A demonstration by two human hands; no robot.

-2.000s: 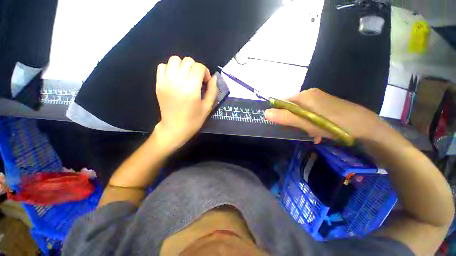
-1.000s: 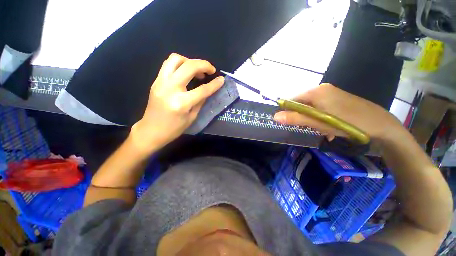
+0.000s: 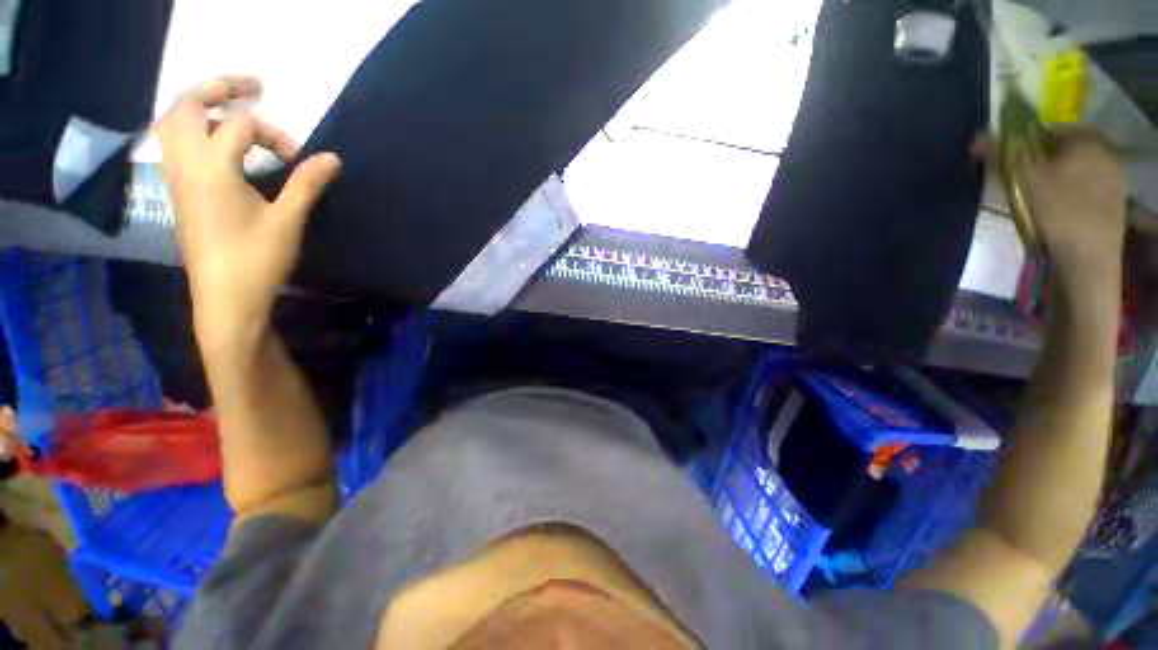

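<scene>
A large black fabric piece [image 3: 470,114] lies on the white table, with a grey-white interfacing strip [image 3: 514,252] turned up at its lower right corner. My left hand [image 3: 248,191] is at the left edge of this piece, thumb and forefinger at the fabric; whether they pinch it I cannot tell. My right hand [image 3: 1067,191] is at the far right and holds the scissors [image 3: 1020,159] by their yellow handles; the blades are not clearly seen.
A separate black panel [image 3: 883,191] hangs over the front edge on the right. An edge ruler [image 3: 673,277] runs along the front. Black pieces with a pale corner [image 3: 89,159] lie left. Below are blue baskets [image 3: 775,502] and a red cloth [image 3: 133,448].
My right hand has moved right and up with the scissors, away from the interfacing corner. My left hand has moved left, off that corner to the piece's left edge.
</scene>
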